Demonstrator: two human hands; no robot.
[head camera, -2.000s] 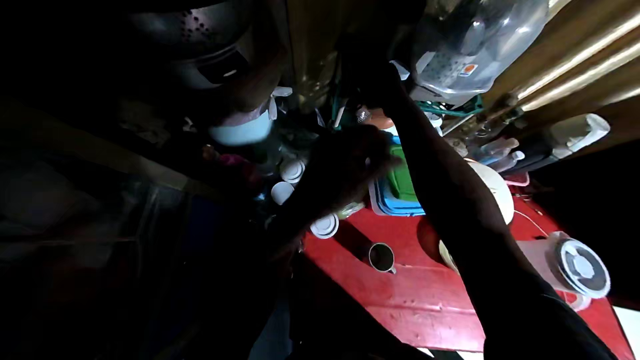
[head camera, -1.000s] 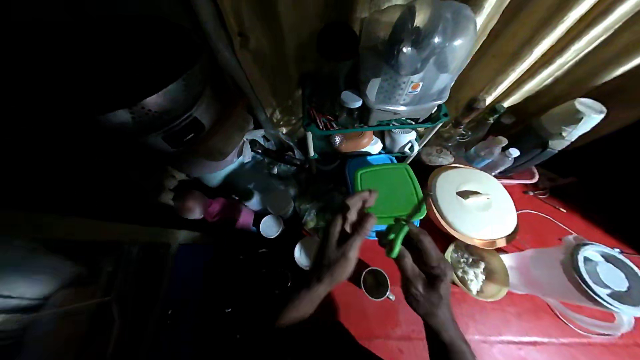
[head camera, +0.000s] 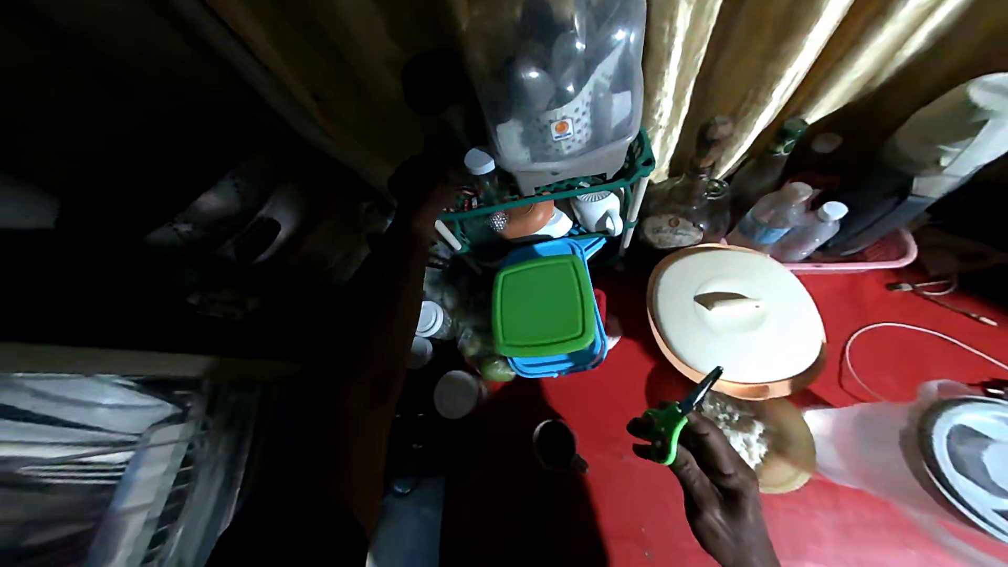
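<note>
My right hand (head camera: 701, 465) holds a pair of small scissors with green handles (head camera: 668, 429), their dark blades pointing up and right toward the rim of a casserole with a cream lid (head camera: 736, 311). Under and beside that hand lies a bowl with white food (head camera: 780, 445). My left hand (head camera: 425, 185) reaches up in shadow to the left end of a green plastic rack (head camera: 543, 197), near a jar with a white cap (head camera: 479, 161); its fingers are too dark to make out. A mug (head camera: 555, 445) stands on the red tabletop between my arms.
A green-lidded container (head camera: 545, 305) rests on blue plastic (head camera: 587, 358) before the rack. A clear plastic bin (head camera: 563, 94) tops the rack. White-lidded jars (head camera: 457, 394) stand left; glass bottles (head camera: 685, 209), a pink tray (head camera: 866, 256), a cable (head camera: 890, 324) and a pitcher (head camera: 874, 449) are at right.
My hands were close together near the green lid one second ago. The left has moved up to the rack, and the right has moved to the right with the scissors.
</note>
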